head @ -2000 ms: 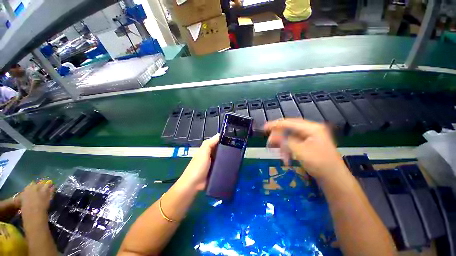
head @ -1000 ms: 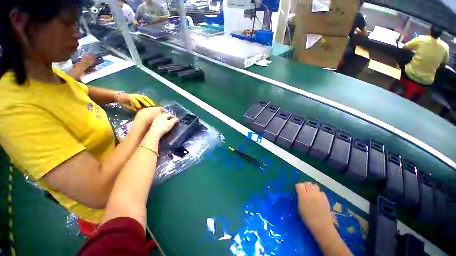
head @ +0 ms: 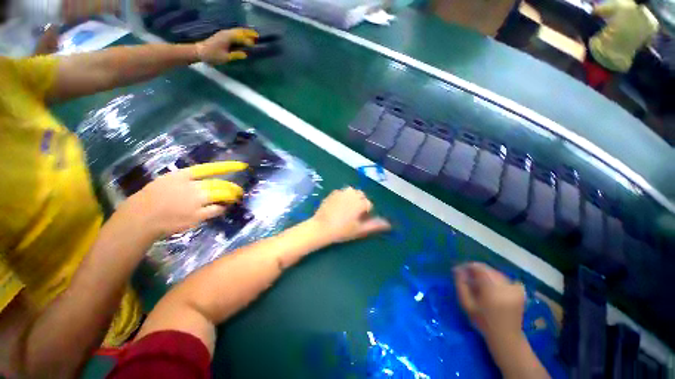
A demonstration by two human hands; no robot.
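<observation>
My left hand (head: 346,215), blurred, is low over the green surface between the plastic-wrapped panels and the blue film, one digit pointing right; whether it holds anything is unclear. My right hand (head: 492,296), also blurred, is half curled over the right part of the heap of blue film (head: 414,318); its fingertips are not clear. Dark device housings (head: 477,166) lie in a row beyond the pale rail (head: 459,218). More dark housings (head: 585,303) lie at the lower right, beside my right hand.
At left a neighbouring worker in yellow has one finger-cotted hand (head: 181,196) over black panels in clear plastic (head: 277,215). The worker's other hand (head: 226,46) is at dark housings across the rail. Another person (head: 622,37) is at the far right.
My left hand has moved right, away from the housing on the plastic wrap; that housing is gone from there. The neighbour's one hand has reached out across the rail. The view has tilted downward.
</observation>
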